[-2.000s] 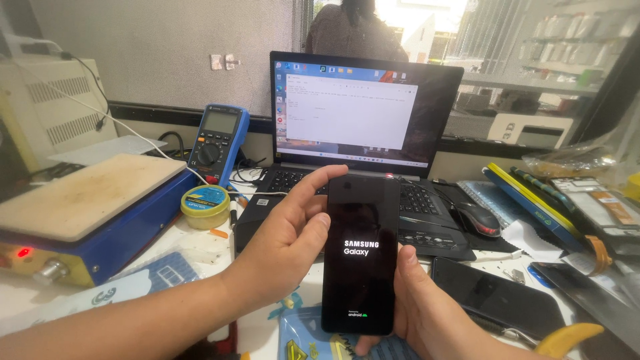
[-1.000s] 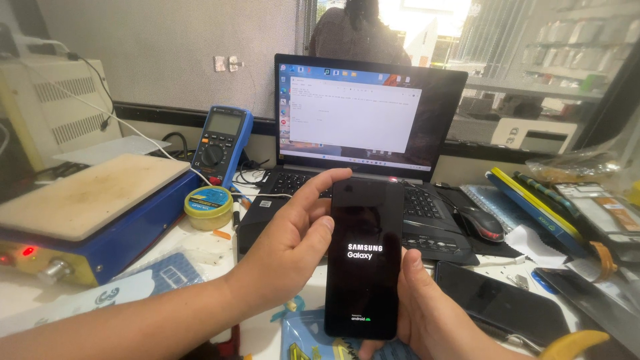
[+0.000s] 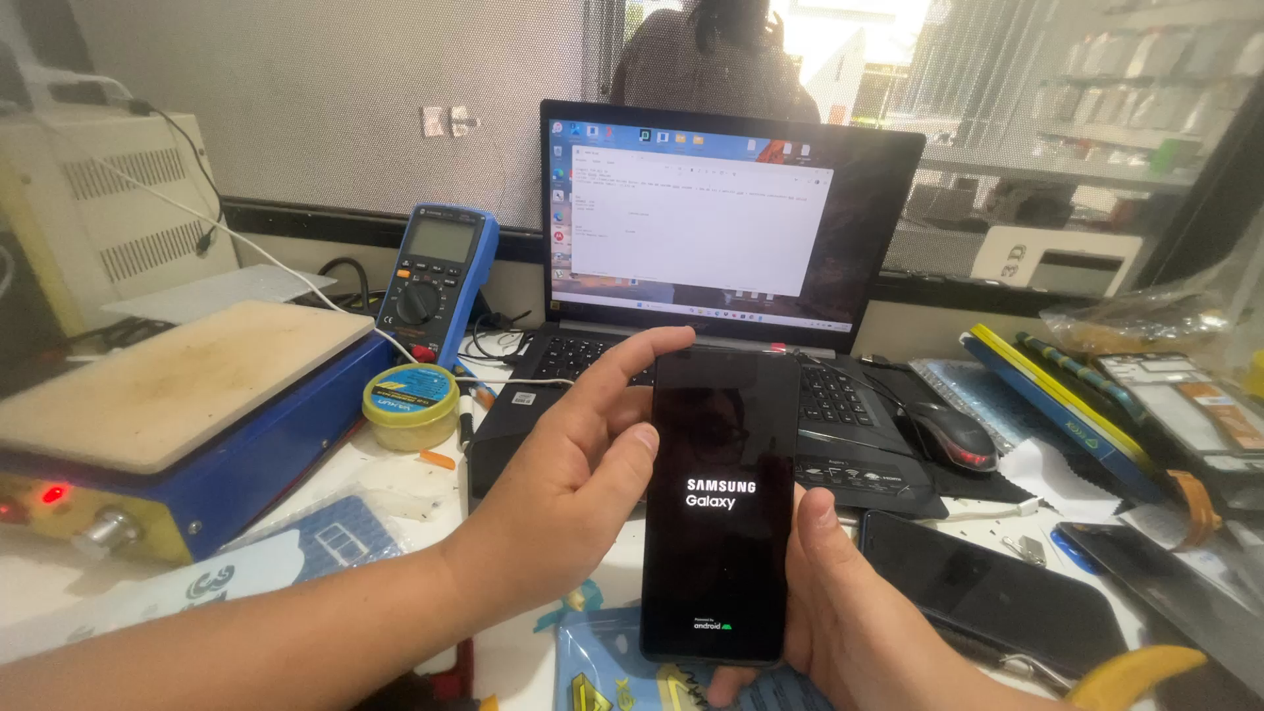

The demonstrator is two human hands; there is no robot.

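A black Samsung Galaxy smartphone (image 3: 719, 563) stands nearly upright in the middle, its dark screen lit with the maker's logo. My right hand (image 3: 859, 612) grips its lower right side, thumb at the edge and a fingertip showing below. At the phone's upper left edge is my left hand (image 3: 583, 464), its index finger reaching over the top corner and its thumb against the left side. Whether its other fingers press on the phone is hidden. Behind the phone sits an open laptop (image 3: 691, 227) showing a text window.
To the left are a blue heating plate station (image 3: 286, 444), a blue multimeter (image 3: 434, 267) and a round yellow-lidded tin (image 3: 410, 405). At right lie a computer mouse (image 3: 948, 436), another dark smartphone (image 3: 987, 583), phone parts (image 3: 1185, 405) and a curved yellow object (image 3: 1136, 681).
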